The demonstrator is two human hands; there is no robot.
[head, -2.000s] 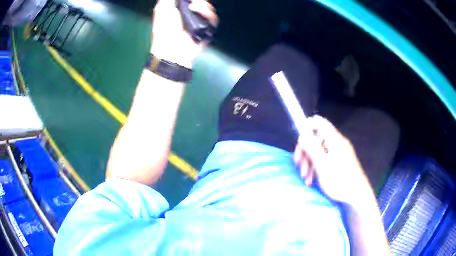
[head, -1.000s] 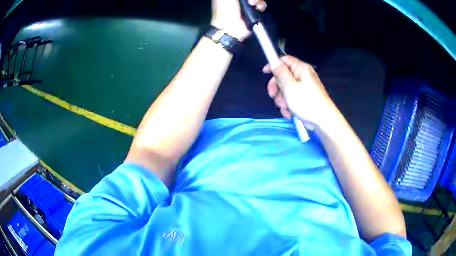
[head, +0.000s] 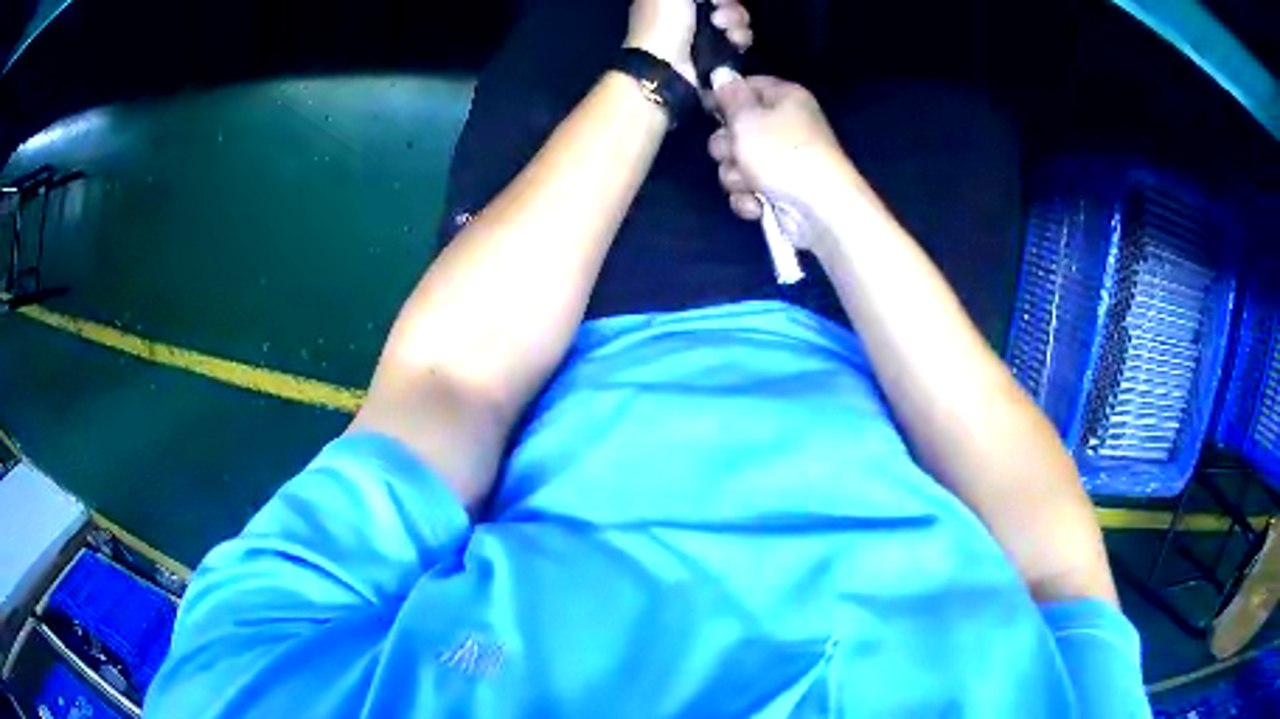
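My left hand (head: 677,35), with a dark watch on the wrist, is at the top edge, partly cut off, and grips a black handle (head: 715,56). My right hand (head: 769,141) is closed around a silver tube (head: 779,250), close below my left hand. The tube's upper end meets the black handle's lower end; how far it sits inside cannot be told. Its lower end sticks out below my right palm, over my dark-clothed lap.
Blue crates with rows of silver rods (head: 1154,337) stand at the right. A round stool seat (head: 1248,590) is at the lower right. Blue crates (head: 112,612) and a white box (head: 31,523) are at the lower left. A turquoise bench edge (head: 1214,56) curves across the upper right.
Two seconds ago the tube and handle were apart. They came together, and my right hand has since moved up towards my left hand; less of the tube shows between the hands.
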